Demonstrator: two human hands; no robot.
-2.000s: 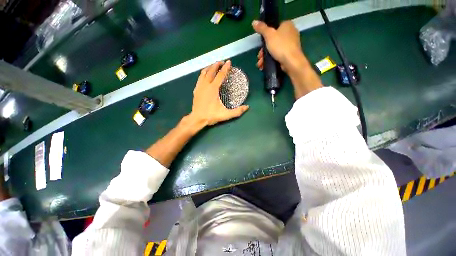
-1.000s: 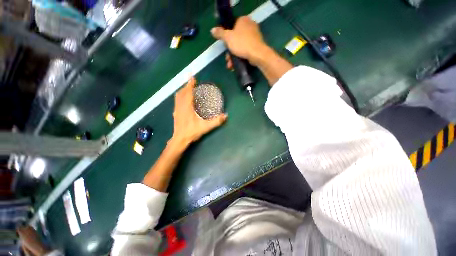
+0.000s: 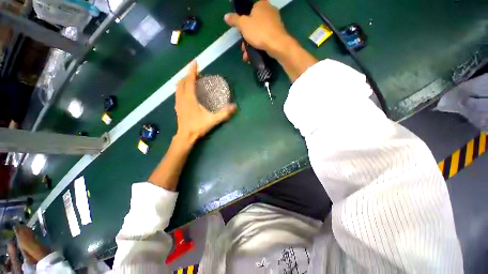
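My left hand (image 3: 193, 109) lies around the left side of the round silver-grey screw dish (image 3: 214, 93), thumb and fingers at its rim. My right hand (image 3: 263, 31) is closed around the black electric screwdriver (image 3: 260, 64), its thin metal bit pointing down, to the right of the dish. One dark device (image 3: 149, 131) with a yellow-and-white battery (image 3: 143, 146) lies left of my left hand. Another device (image 3: 352, 37) with its battery (image 3: 320, 35) lies right of my right hand. Single screws cannot be told apart.
The pale metal rail (image 3: 160, 95) runs diagonally behind the dish, with more devices beyond it. White paper strips (image 3: 82, 200) lie at the left. The black cord (image 3: 342, 45) crosses by the right device. Another person's hand (image 3: 29, 243) shows at lower left. A metal post (image 3: 51, 141) juts in from the left.
The whole view has turned and shifted, so the bench and both hands appear further left. My left hand stays at the dish and my right hand keeps hold of the screwdriver.
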